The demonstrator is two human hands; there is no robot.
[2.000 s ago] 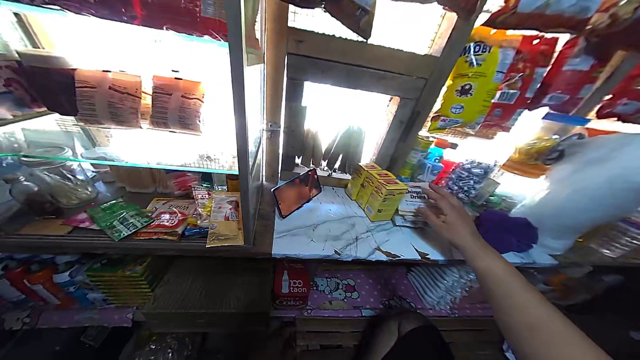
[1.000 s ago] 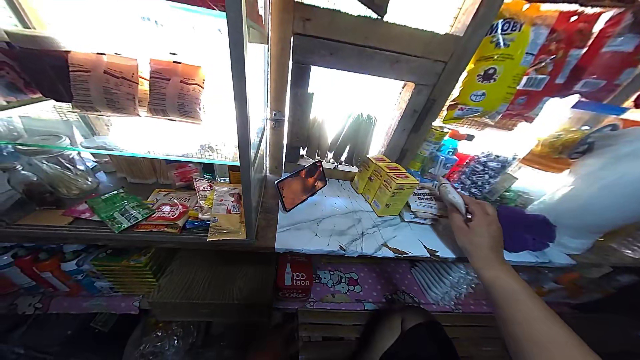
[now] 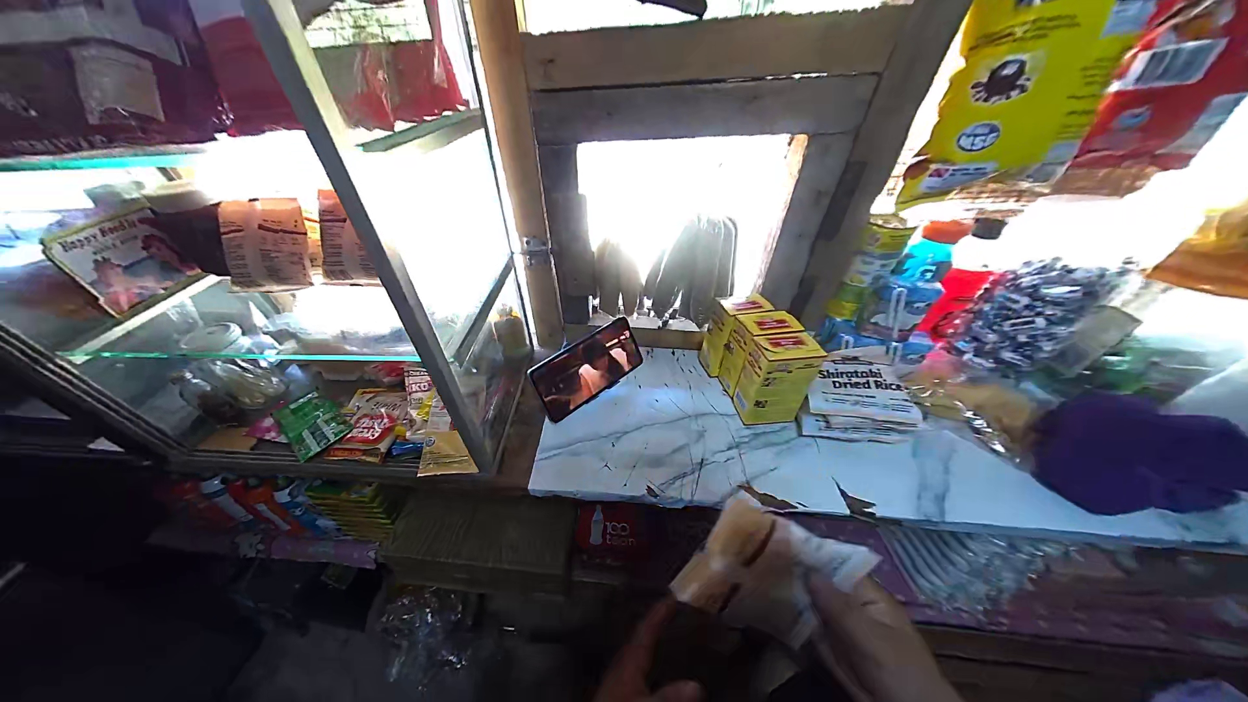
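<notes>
A blurred, white and tan packet [image 3: 765, 565] is held below the front edge of the marbled counter [image 3: 624, 444]. My right hand [image 3: 868, 634] is shut on its right side. My left hand [image 3: 648, 653] is at its lower left, its fingers close to or touching the packet; whether it grips is unclear. On the counter behind stand yellow boxes [image 3: 775, 375], with white packets of shirataki dried rice [image 3: 863, 390] at their right. A phone [image 3: 585, 369] leans tilted at the counter's left, its screen lit.
A glass display case [image 3: 380, 263] with sachets [image 3: 370, 424] stands at left. A purple cloth-like bundle [image 3: 1136, 453] and a clear bag of small wrapped items [image 3: 1038, 307] lie at right. Yellow [image 3: 1014, 97] and red packs hang above. A shelf with a patterned purple cover runs beneath the counter.
My right hand has moved from beside the white packets down to the front of the counter, bringing the packet with it. My left hand has come into view.
</notes>
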